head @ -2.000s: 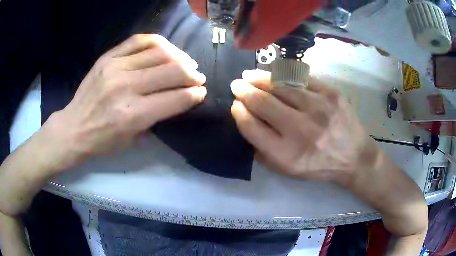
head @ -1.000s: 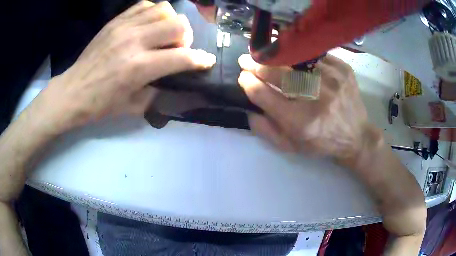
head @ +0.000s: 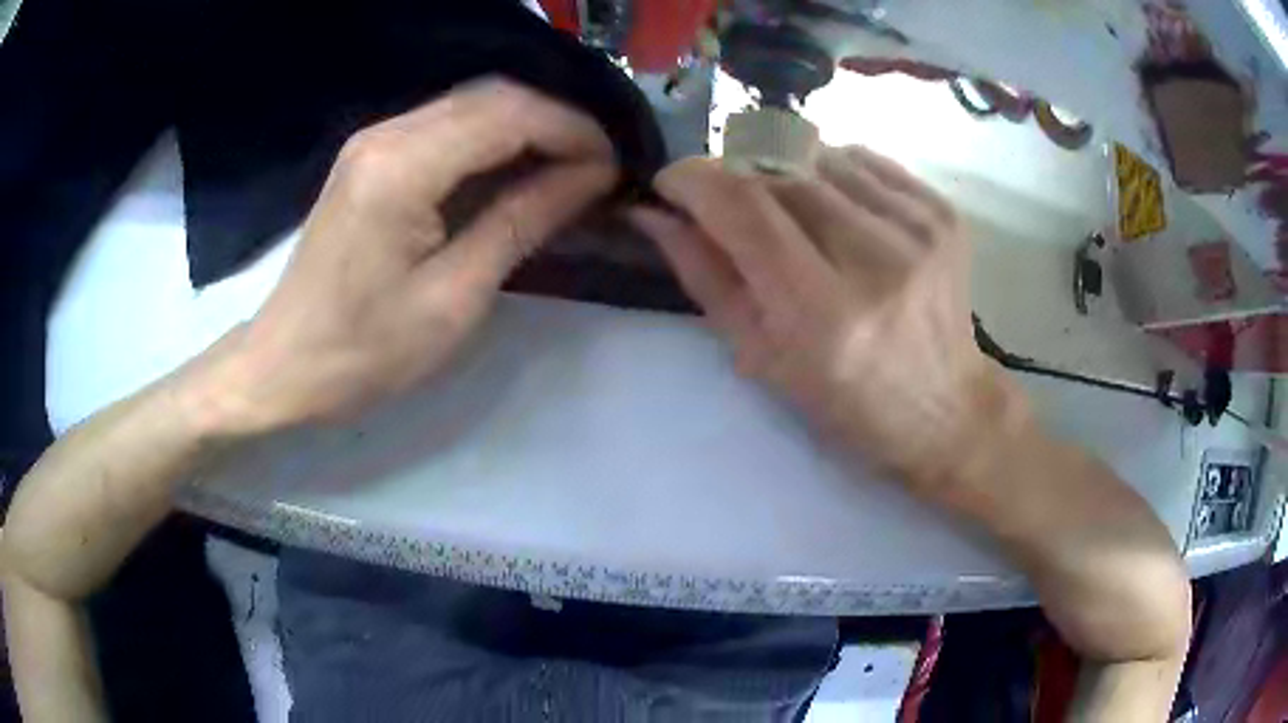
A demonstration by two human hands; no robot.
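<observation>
The black cloth garment lies at the upper left and runs to a bunched edge between my hands. My left hand pinches this cloth edge between thumb and fingers. My right hand holds the same edge close beside it; its fingertips nearly touch the left ones. The cream ribbed tension dial is just above my right hand. The red machine head is cut off by the top edge. The needle and presser foot cannot be made out.
The white table has a measuring tape along its curved front edge. At right are a yellow label, a small metal latch-like part and a dark rod. Brown rings lie behind the dial. A grey-clad lap is below.
The cloth has been drawn out from under the head and bunched between my fingertips. My hands have come closer together. The view has shifted, so the machine head sits higher.
</observation>
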